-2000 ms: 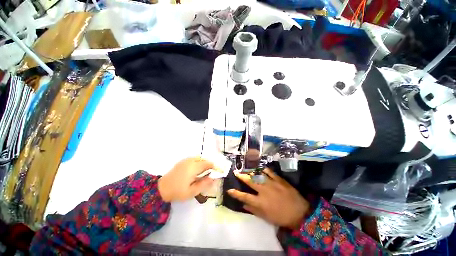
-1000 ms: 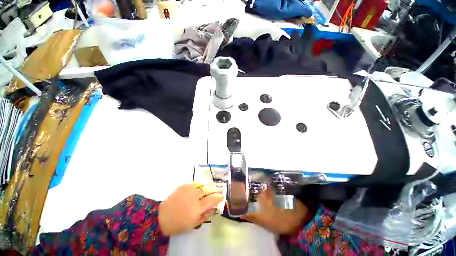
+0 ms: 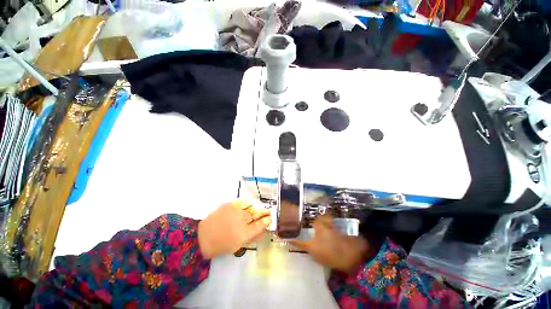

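Observation:
The white sewing machine head (image 3: 356, 157) with its shiny take-up lever guard (image 3: 289, 199) stands in front of me. My left hand (image 3: 232, 229) is left of the guard, fingers bent with the fingertips together close to the needle area; a small pale piece seems to be at the fingertips, but it is too small to tell. My right hand (image 3: 335, 244) is blurred, right of the guard under the head's front parts, thumb pointing left. Only a thin dark edge of cloth shows between the hands. The needle and presser foot are hidden behind the guard.
A black garment piece (image 3: 187, 84) lies behind and left of the head. Brown board under clear film (image 3: 66, 163) and a striped stack (image 3: 15, 145) are at the left. A clear plastic bag (image 3: 453, 253) and white cords (image 3: 525, 271) are at the right. A black strip (image 3: 483, 151) crosses the machine arm.
The view shifted down, then back up. The right hand has moved from spread fingers on the black cloth to under the head. The white piece at the left fingertips shows less.

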